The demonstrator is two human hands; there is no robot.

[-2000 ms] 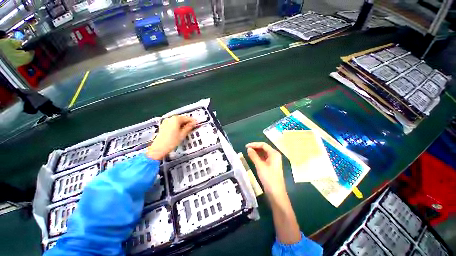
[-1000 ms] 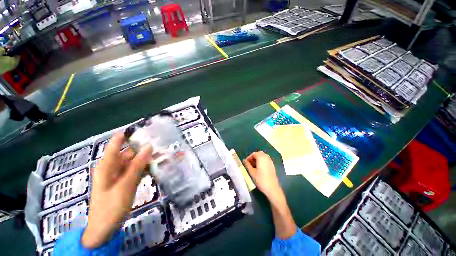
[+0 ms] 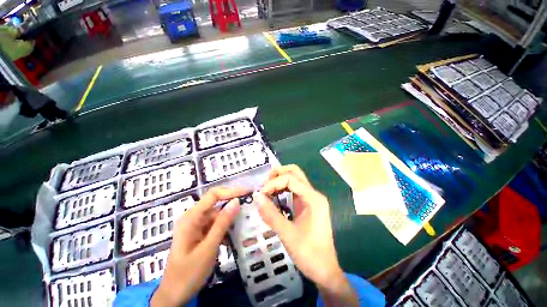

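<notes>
A silver-grey slotted frame (image 3: 264, 255) is held upright over the near right part of the tray. My left hand (image 3: 201, 240) grips the left side of its top end between thumb and fingers. My right hand (image 3: 300, 222) is at the top right of the same end, thumb on the frame. Any small piece between the fingertips is too small to tell. The blister tray (image 3: 42, 225) holds slotted frames in its compartments; the hands hide its near right part.
Right of the hands, a cream sheet (image 3: 367, 180) lies on a blue die-cut sheet (image 3: 414, 201). Behind them is dark blue film (image 3: 420, 153). Stacked trays stand at the far right (image 3: 486, 99) and below the bench edge (image 3: 474, 270). A green conveyor (image 3: 324, 90) runs behind.
The frame, lifted by my left hand a second ago, is now lower, turned with its slots facing me. My right hand has moved left from beside the tray and taken hold of its top end.
</notes>
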